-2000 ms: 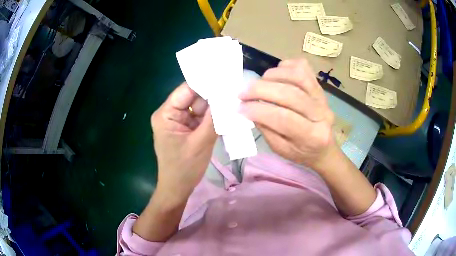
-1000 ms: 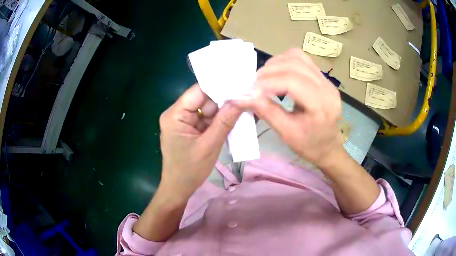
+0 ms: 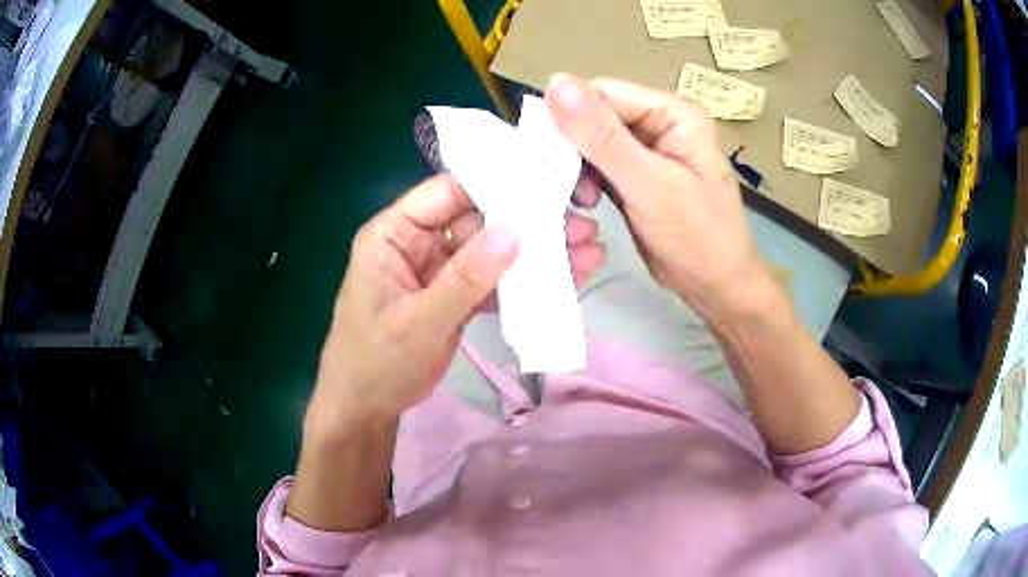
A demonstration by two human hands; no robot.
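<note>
A bunch of white labels (image 3: 541,304) is held upright over my lap. Its upper end is parted into two fans, and dark print shows at the left fan's edge. My left hand (image 3: 411,282) pinches the bunch around its middle, thumb in front. My right hand (image 3: 665,180) holds the upper right fan between thumb and fingers, with some fingertips behind the bunch. The lower end hangs free below my left thumb. No rubber band can be made out.
Buff tickets (image 3: 820,147) lie spread on the brown cardboard sheet (image 3: 609,51) at the upper right. A yellow trolley frame (image 3: 958,214) bends around it. A dark purple scrap (image 3: 745,169) lies at its near edge. A white, brown-edged table (image 3: 998,451) stands at right.
The upper part of the label bunch has parted into two fans. My right hand has moved from the bunch's middle up to its top right.
</note>
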